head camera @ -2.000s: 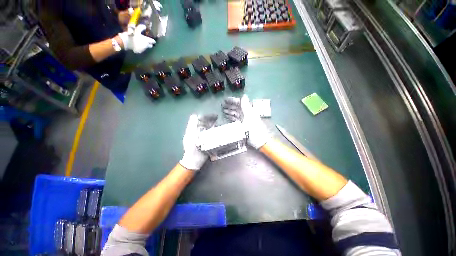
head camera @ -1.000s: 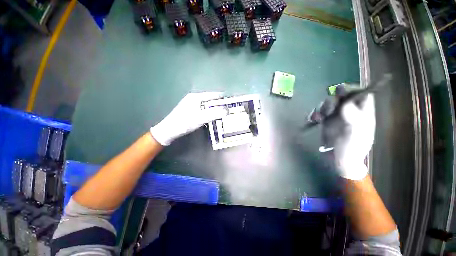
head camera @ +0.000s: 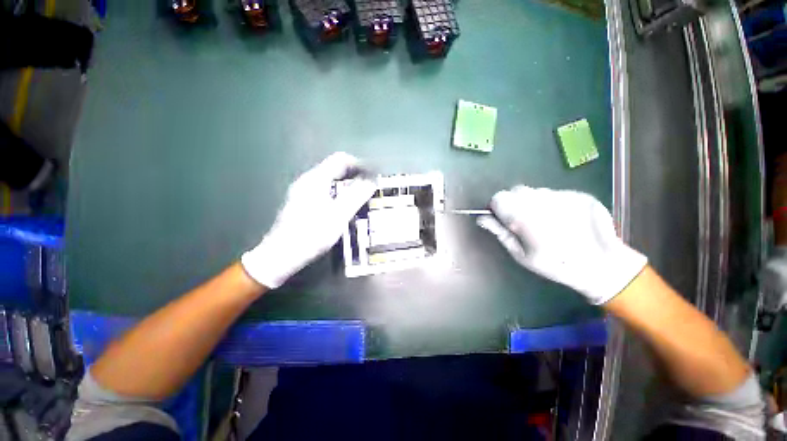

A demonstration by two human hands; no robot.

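Note:
The silver-white metal frame [head camera: 393,226] lies open side up on the green bench mat, with pale parts inside it. My left hand [head camera: 312,217], in a white glove, grips the frame's upper left corner. My right hand [head camera: 552,237], also gloved, is right of the frame and holds a thin metal tool [head camera: 469,212] whose tip points left at the frame's right wall. Whether the tip touches the wall is hard to tell. The tool's rear part is hidden in my fist.
A pale green square [head camera: 475,127] and a darker green square [head camera: 577,143] lie beyond the frame. Finned black modules [head camera: 433,26] stand in a row at the far side. A blue tote [head camera: 33,250] is at left, a metal-railed conveyor [head camera: 660,172] at right.
The view has moved closer. The frame has been turned open side up. My right hand left it, swung right and came back with the thin tool. My left hand stays on the frame.

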